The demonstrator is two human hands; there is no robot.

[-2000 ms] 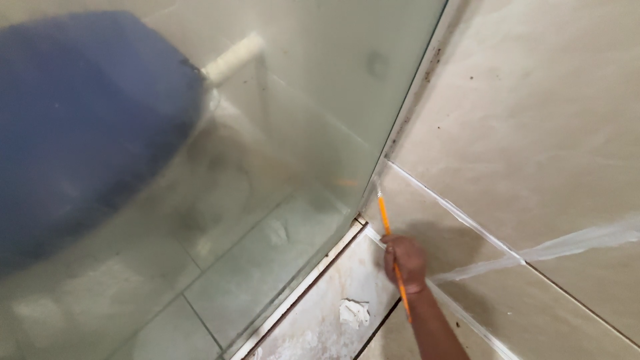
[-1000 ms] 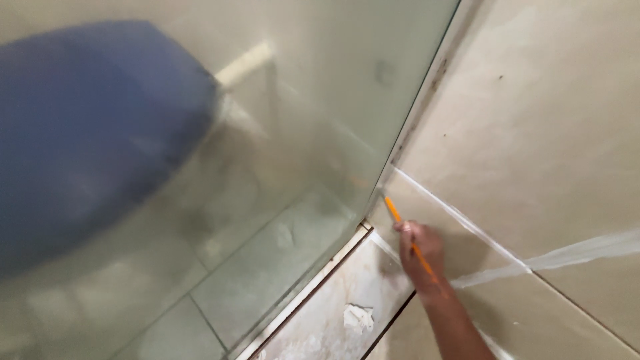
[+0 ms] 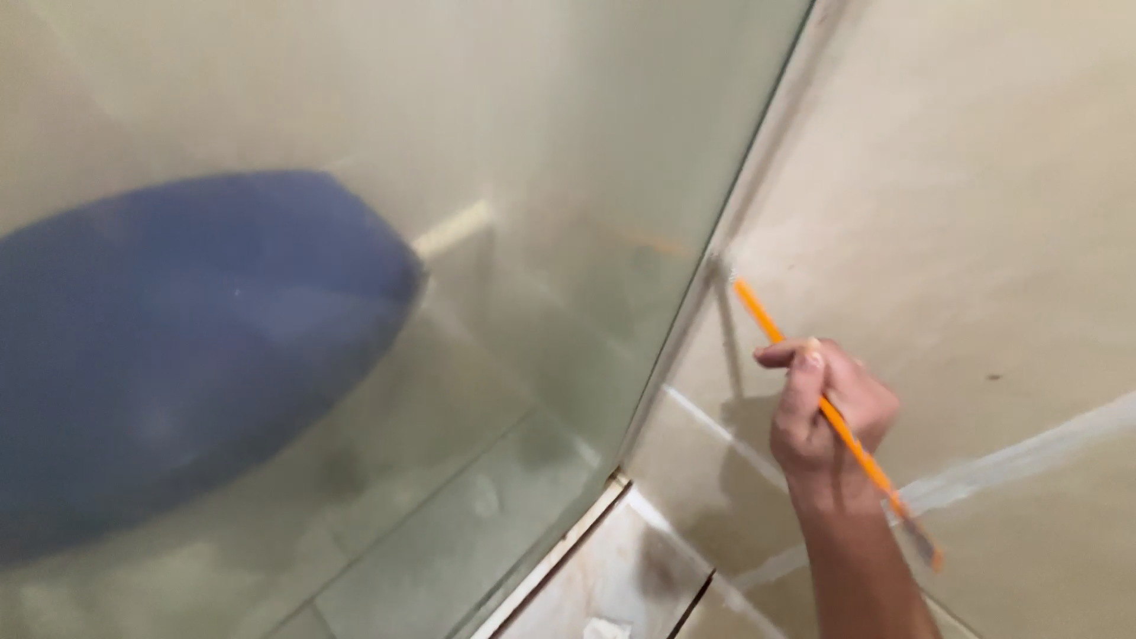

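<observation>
My right hand (image 3: pixel 830 408) grips a thin orange-handled brush (image 3: pixel 848 435) between thumb and fingers. The brush slants up to the left, its pale tip at the narrow strip where the glass panel (image 3: pixel 568 293) meets the tiled wall (image 3: pixel 976 204). A shadow of the hand and brush falls on the tiles below. White filler lines the tile joint (image 3: pixel 723 435), and a broader white smear (image 3: pixel 1021 457) crosses the wall at right. My left hand is out of view.
A blue shape (image 3: pixel 222 346), blurred, shows in the glass at left, with a pale bar (image 3: pixel 453 231) beside it. Along the glass's lower edge runs a pale sill (image 3: pixel 564 559). A white lump (image 3: pixel 608 628) lies on the ledge tile.
My right hand with the brush has moved up along the glass edge, from near the lower tile joint to above it. The view has shifted.
</observation>
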